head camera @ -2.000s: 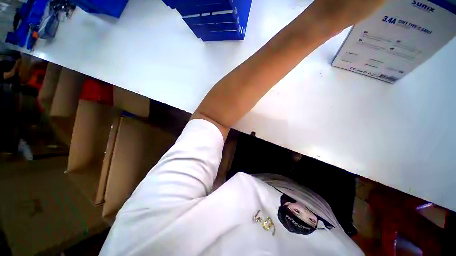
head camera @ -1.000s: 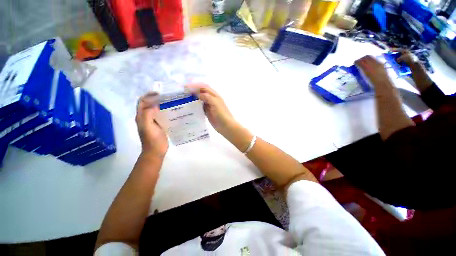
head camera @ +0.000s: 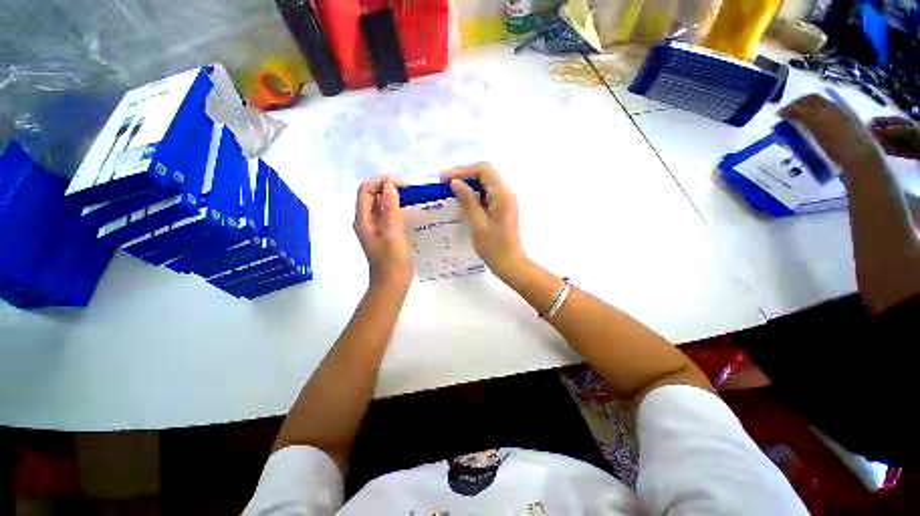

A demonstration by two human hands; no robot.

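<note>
A flat white cable box (head camera: 444, 242) with a blue top end lies in front of me, its small-print side facing up. My left hand (head camera: 385, 230) grips its left edge, with fingers at the blue end flap (head camera: 424, 194). My right hand (head camera: 491, 217) grips its right edge, with the thumb on the blue end. The blue end looks folded over; whether it is fully closed I cannot tell. No hang tab shows clearly at my fingers.
A leaning stack of blue-edged boxes (head camera: 217, 217) stands at left. Shiny clear pieces (head camera: 404, 116) spread behind my hands. A red bag (head camera: 424, 45) and orange tape roll (head camera: 273, 89) are at the back. At right, another person's hand (head camera: 832, 131) is over an open box (head camera: 772, 176).
The view has shifted left, so things appear further right. The blue end strip between my hands now looks folded, with both thumbs on it. The neighbour's hands have moved over the open box.
</note>
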